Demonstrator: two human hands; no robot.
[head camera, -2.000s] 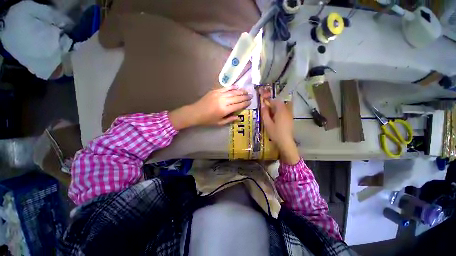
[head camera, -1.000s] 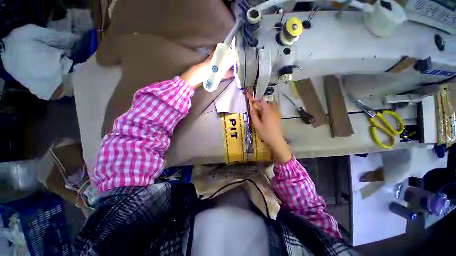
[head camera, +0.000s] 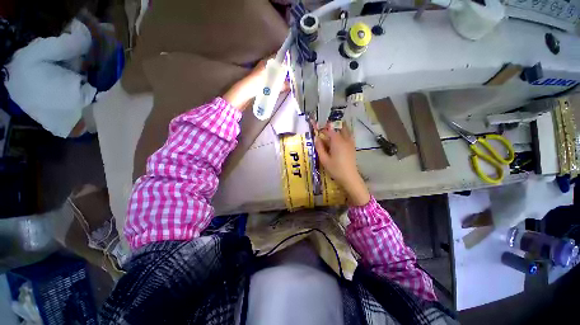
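Note:
A large brown garment panel (head camera: 181, 82) lies left of the needle area. A pale whitish piece of cloth (head camera: 287, 117) shows beside it, just above the yellow tape (head camera: 294, 170) lettered "PIT". My left hand (head camera: 251, 84) is on the cloth, reaching up beside and partly behind the white sewing lamp (head camera: 269, 89); its fingers are mostly hidden. My right hand (head camera: 337, 152) is by the presser foot, fingertips bent close together at the cloth's right edge. Whether they pinch the cloth cannot be made out. The needle is hidden.
Right of my right hand lie a dark-handled thin tool (head camera: 385, 145), two brown strips (head camera: 427, 130) and yellow-handled scissors (head camera: 491, 157). The white machine arm (head camera: 439, 66) spans the upper right. A bottle (head camera: 548, 246) is on a lower white surface at right.
My left hand has moved up from beside the yellow tape to behind the lamp, and the pale cloth now shows more. My right hand stays at the needle area. The camera view has shifted.

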